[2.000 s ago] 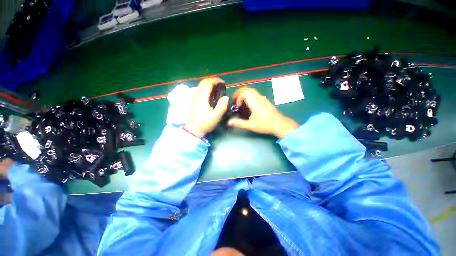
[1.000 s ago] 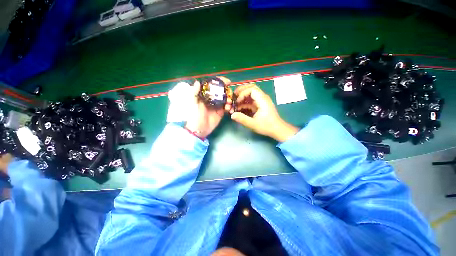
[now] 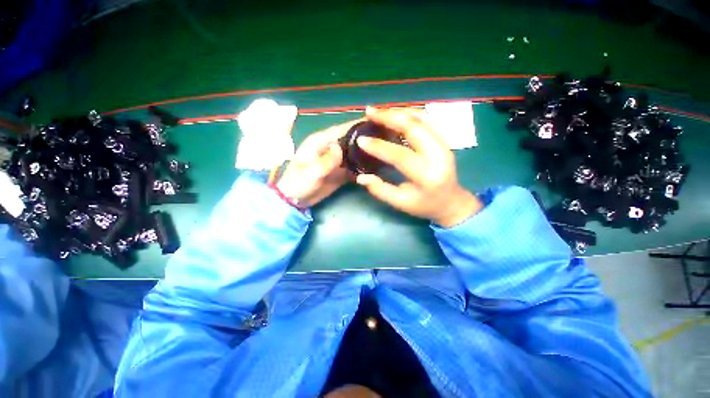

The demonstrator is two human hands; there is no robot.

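A black wristwatch point(image 3: 363, 150) with a thick round head is held between my two hands above the green mat, its face dark. My left hand point(image 3: 318, 167) grips it from the left side. My right hand point(image 3: 416, 167) lies over its right side, with fingers across the head and black strap. The fingers hide much of the watch. Heaps of black watches with silver glints lie at the left point(image 3: 97, 183) and at the right point(image 3: 599, 151).
A crumpled white cloth point(image 3: 265, 134) lies left of my hands. A white card point(image 3: 453, 124) lies behind my right hand. Small white bits point(image 3: 511, 56) lie on the far green surface point(image 3: 311, 47). Another person's blue sleeve point(image 3: 27, 299) is at the left edge.
The watch face was lit in my left hand a second ago; now it is dark. My right hand has moved left onto the watch. The view has shifted slightly.
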